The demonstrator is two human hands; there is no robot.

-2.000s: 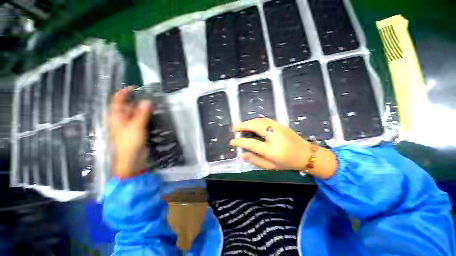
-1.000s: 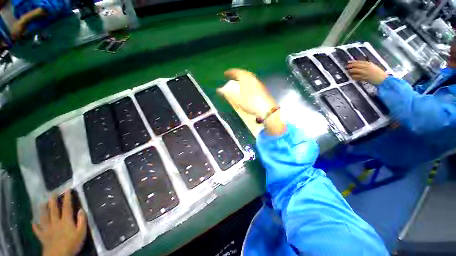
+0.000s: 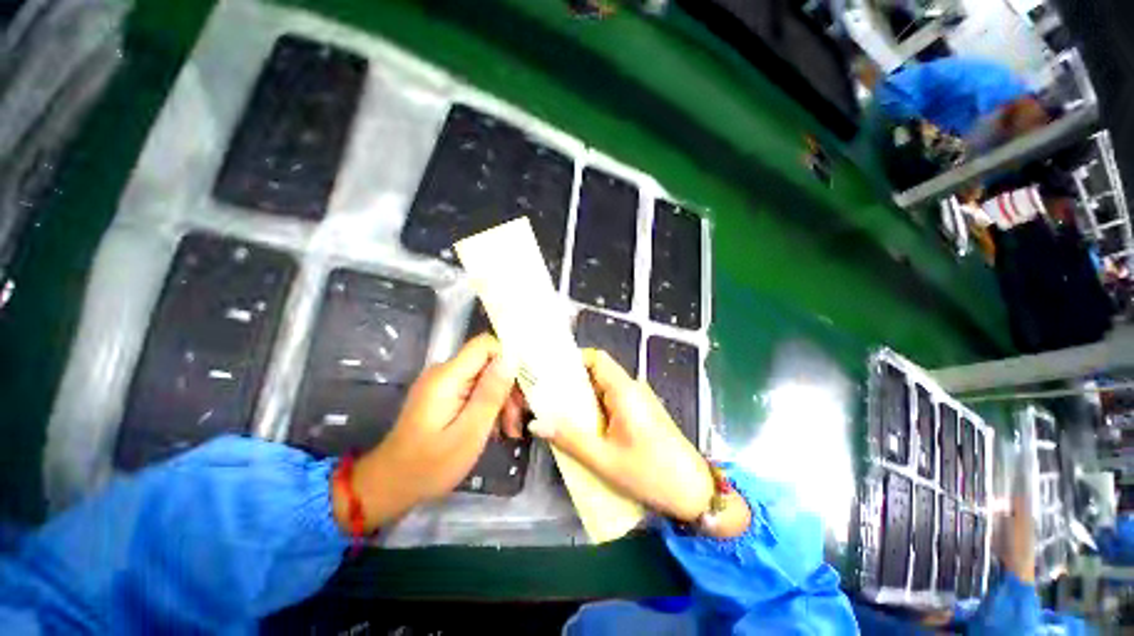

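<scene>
A pale yellow adhesive liner strip (image 3: 529,292) is held tilted above the blister tray (image 3: 373,224) of black phone housings. My right hand (image 3: 634,447) grips the liner's lower part, thumb on its face. My left hand (image 3: 442,429) is at the liner's left edge, its thumb and finger pinched together there. Whether the left fingers hold the liner or a small strip cannot be told. Several housings (image 3: 292,124) lie in the tray pockets; some are partly hidden by my hands and the liner.
The tray lies on a green bench (image 3: 777,273). Another filled tray (image 3: 928,478) stands to the right, with a person's blue sleeve beside it. A person in blue (image 3: 951,93) is across the bench at the upper right. Crinkled clear trays (image 3: 62,75) show at the upper left.
The view has turned. My right hand has brought the liner from the bench to above the tray. My left hand has left the housing at the tray's lower left and come to the liner.
</scene>
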